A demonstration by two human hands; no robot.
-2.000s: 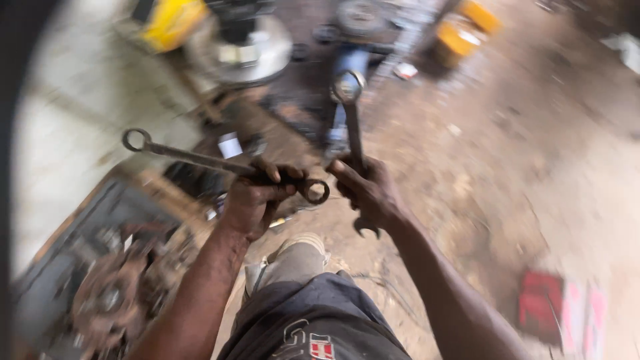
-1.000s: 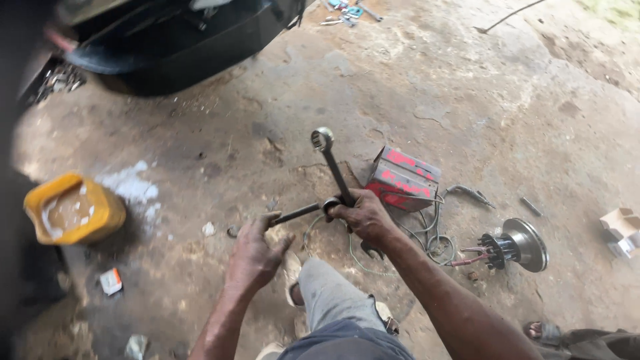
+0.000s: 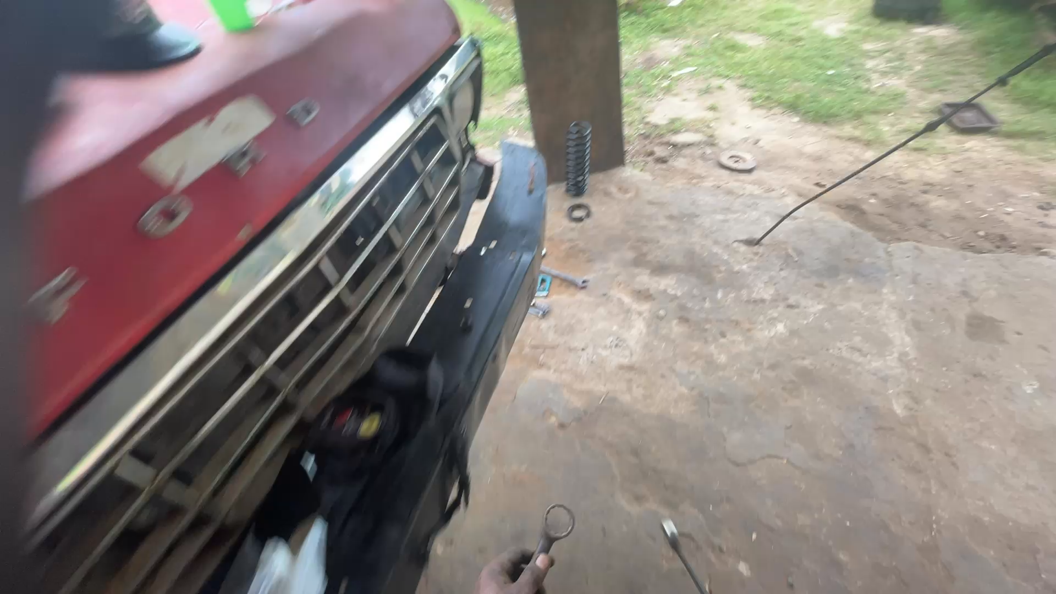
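At the bottom edge, my left hand (image 3: 513, 575) grips a ring-ended wrench (image 3: 558, 521), its ring pointing up past my thumb. Only part of this hand shows. To its right a second metal wrench (image 3: 678, 548) rises from the bottom edge, apart from the first; whatever holds it lies below the frame. My right hand is out of view. Left of my left hand stand the black front bumper (image 3: 487, 289) and the chrome-framed grille (image 3: 355, 264) of a red vehicle, its hood (image 3: 330, 74) marked and worn.
Beyond the bumper's end, a wrench (image 3: 565, 277) and small parts lie on the concrete floor. A black coil spring (image 3: 578, 157) stands before a brown post (image 3: 572, 74), with a dark ring (image 3: 579, 213) near it. A thin rod (image 3: 866, 163) slants up rightward. Black and white items rest against the grille.
The view has swung to the vehicle's front. Both hands showed earlier with wrenches; now only part of my left hand shows, low in view, and my right hand is out of sight.
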